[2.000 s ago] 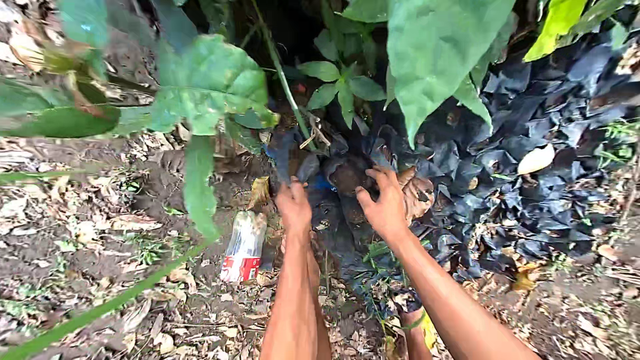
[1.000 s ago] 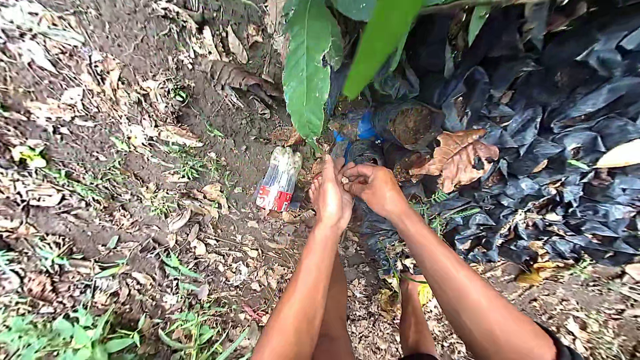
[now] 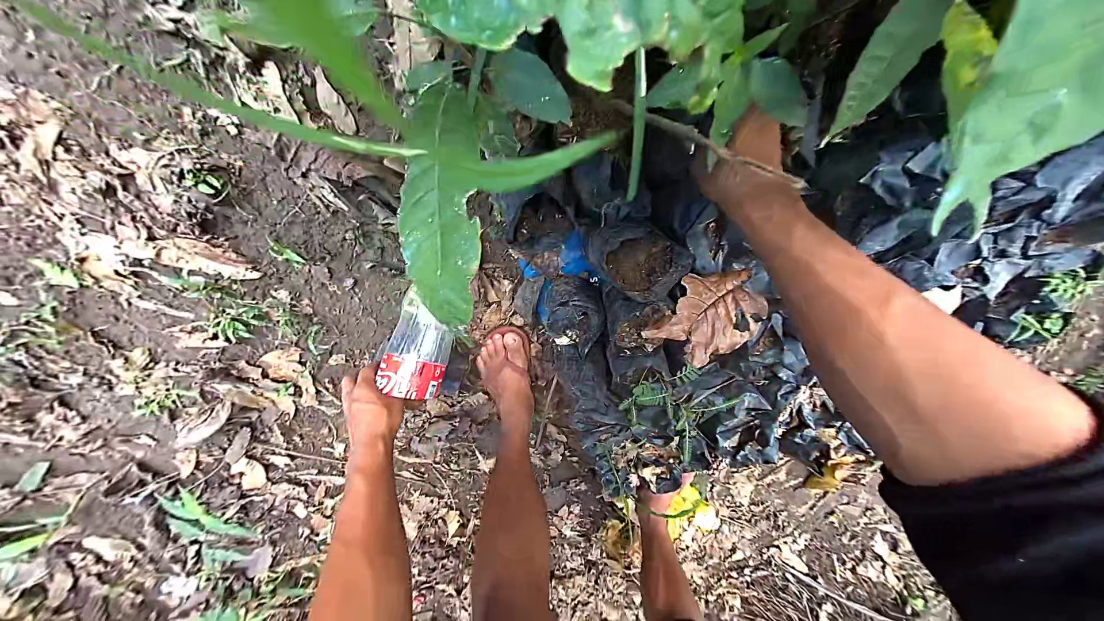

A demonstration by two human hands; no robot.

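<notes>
My left hand (image 3: 373,404) is at the base of a cut clear plastic bottle (image 3: 414,354) with a red label, its fingers partly behind it; a green leaf covers the bottle's upper end. My right hand (image 3: 746,177) reaches in among the foliage at the upper right, its fingers hidden by leaves and a thin twig. Between the hands stand black plastic nursery bags filled with soil (image 3: 638,263), some with blue plastic (image 3: 573,254) beside them. A dry brown leaf (image 3: 711,315) lies over the bags.
Many black plastic bags (image 3: 914,190) spread to the right. Broad green leaves (image 3: 440,198) hang across the top of the view. My bare feet (image 3: 504,362) stand by the bags on soil with dry leaf litter (image 3: 216,259).
My hands were together near the bags one second ago and are now apart. The left has moved to the bottle, the right up into the foliage.
</notes>
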